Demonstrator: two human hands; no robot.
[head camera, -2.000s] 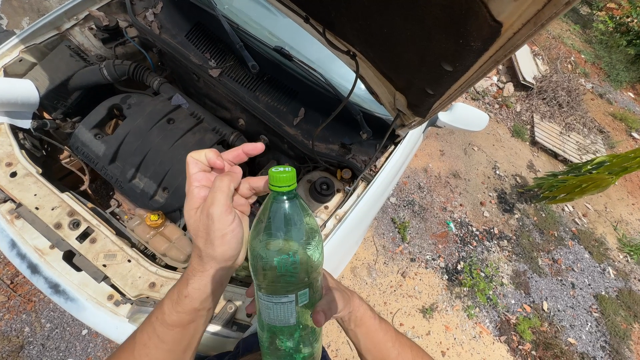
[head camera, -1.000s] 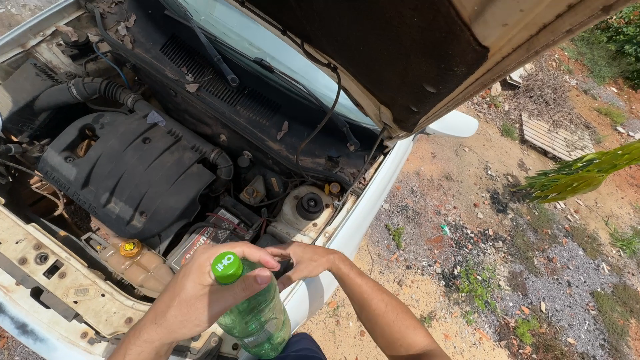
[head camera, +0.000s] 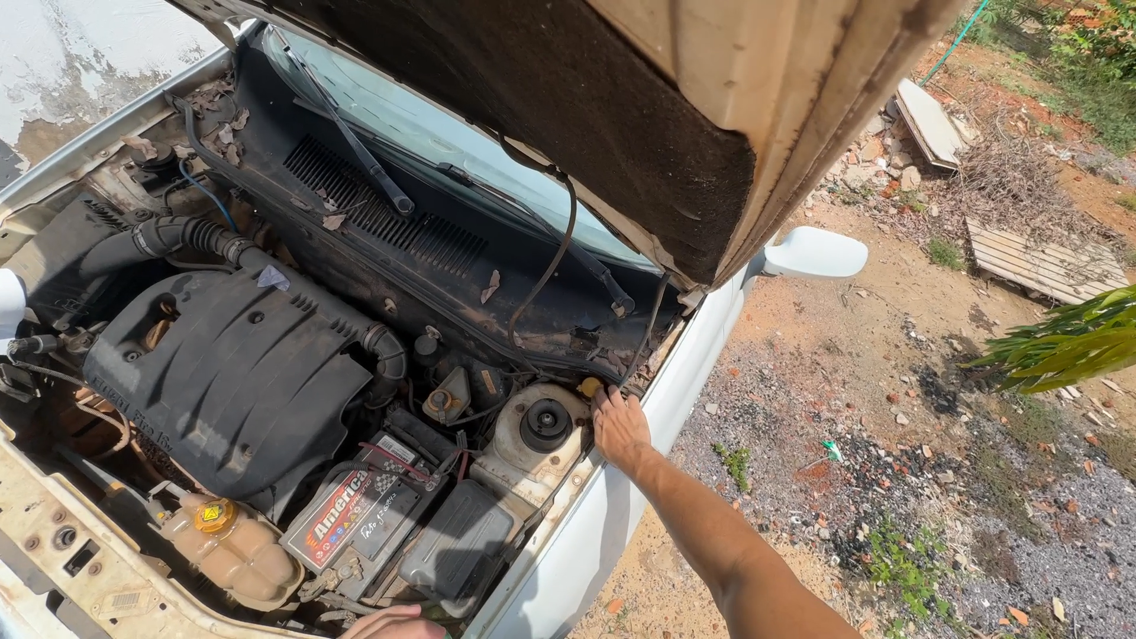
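My right hand (head camera: 619, 428) reaches over the fender, its fingertips against a small yellow cap (head camera: 589, 387) beside the strut tower mount (head camera: 545, 424). How firmly the fingers hold the cap is hidden. Only the back of my left hand (head camera: 397, 624) shows at the bottom edge, below the car battery (head camera: 355, 519) and a black plastic box (head camera: 457, 541). A sliver of green beside it may be the bottle, whose body is out of view. The coolant reservoir (head camera: 232, 546) with its yellow cap (head camera: 214, 516) sits at lower left.
The raised hood (head camera: 763, 98) overhangs the windshield (head camera: 417, 115) and wiper arms. A black engine cover (head camera: 231, 382) fills the left of the bay. Beyond the white fender (head camera: 612, 497) lie gravel and a wooden slatted panel (head camera: 1047, 262). The side mirror (head camera: 815, 252) juts out; leaves hang at right.
My right hand has moved from beside the green bottle up to the yellow cap by the strut tower. My left hand, earlier on the bottle's neck, is now mostly below the frame.
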